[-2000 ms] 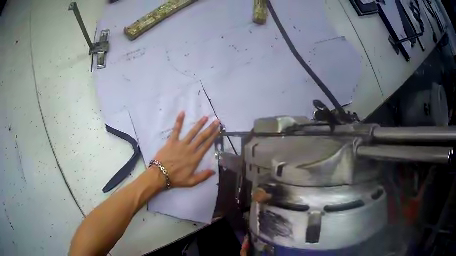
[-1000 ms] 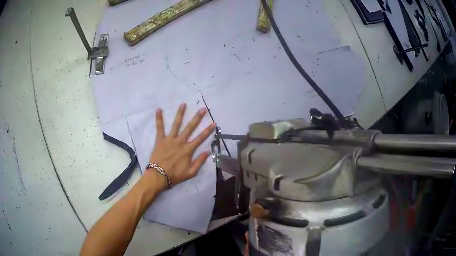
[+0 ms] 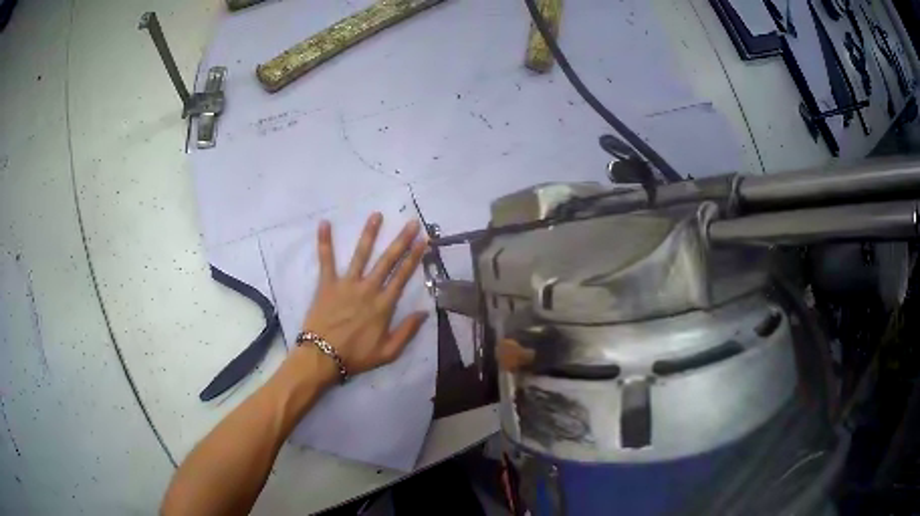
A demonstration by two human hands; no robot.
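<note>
My left hand (image 3: 363,302) lies flat with fingers spread on the white-lilac paper marker (image 3: 474,141), a chain bracelet on its wrist. The forefinger tip is at the presser foot (image 3: 434,252) of the straight knife cutting machine (image 3: 625,302). A dark cut line runs up the paper from the foot. The machine's silver and blue motor body fills the lower right and hides what lies beneath. Dark fabric shows between the paper and the machine. The blade is not clearly visible. My right hand is not in view.
Brassy cutting weights (image 3: 338,45) lie on the paper at the top. A cloth clamp (image 3: 207,106) with an upright lever grips the left edge. A dark fabric offcut (image 3: 247,333) lies left of my wrist. A black power cable (image 3: 595,96) crosses the paper. Cut panels (image 3: 807,60) lie at upper right.
The machine has moved slightly up the picture, its foot advancing along the line, and its twin bars now tilt upward. My left hand has shifted slightly left with its fingers spread wider.
</note>
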